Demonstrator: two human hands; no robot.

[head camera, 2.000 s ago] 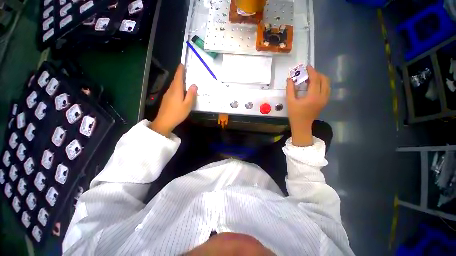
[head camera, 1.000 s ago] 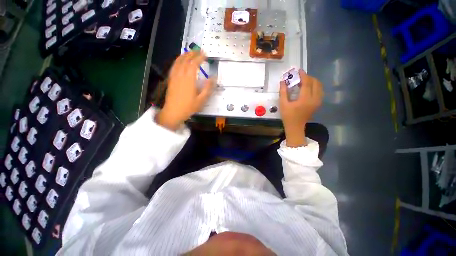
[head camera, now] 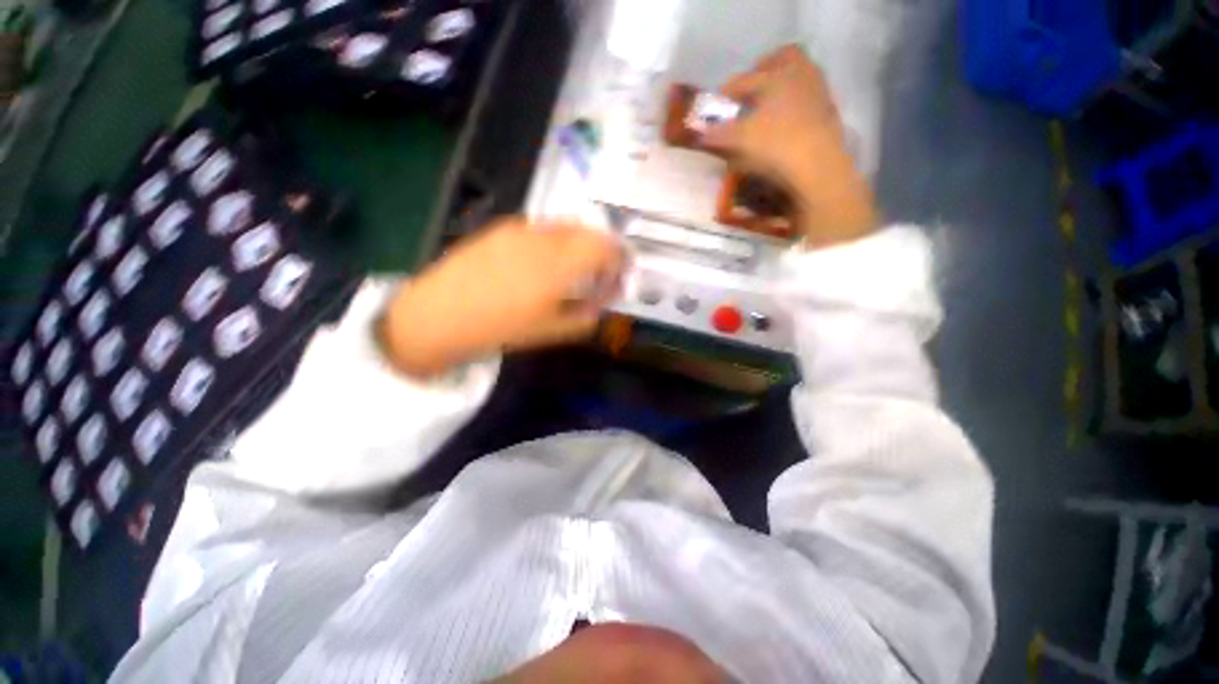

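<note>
My right hand (head camera: pixel 798 134) reaches over the machine base, its fingertips on a white housing (head camera: pixel 711 112) at the orange-brown nest fixture (head camera: pixel 682 118). Blur hides how far the housing is seated. My left hand (head camera: pixel 501 291) is over the front left of the base, fingers closed round a small blurred piece (head camera: pixel 606 283) that looks like a housing. The second fixture (head camera: pixel 755 203) is partly hidden by my right hand and wrist.
A white block (head camera: pixel 689 241) lies behind the front panel, which has a red button (head camera: pixel 726 319) and smaller buttons. A black parts tray (head camera: pixel 167 321) with rows of housings stands at left, another (head camera: pixel 361 83) behind it. Blue bins (head camera: pixel 1036 60) stand at far right.
My right hand has moved forward and left with its housing to the nest fixture. My left hand, empty before, has come back towards the front edge with a small piece. The view has shifted.
</note>
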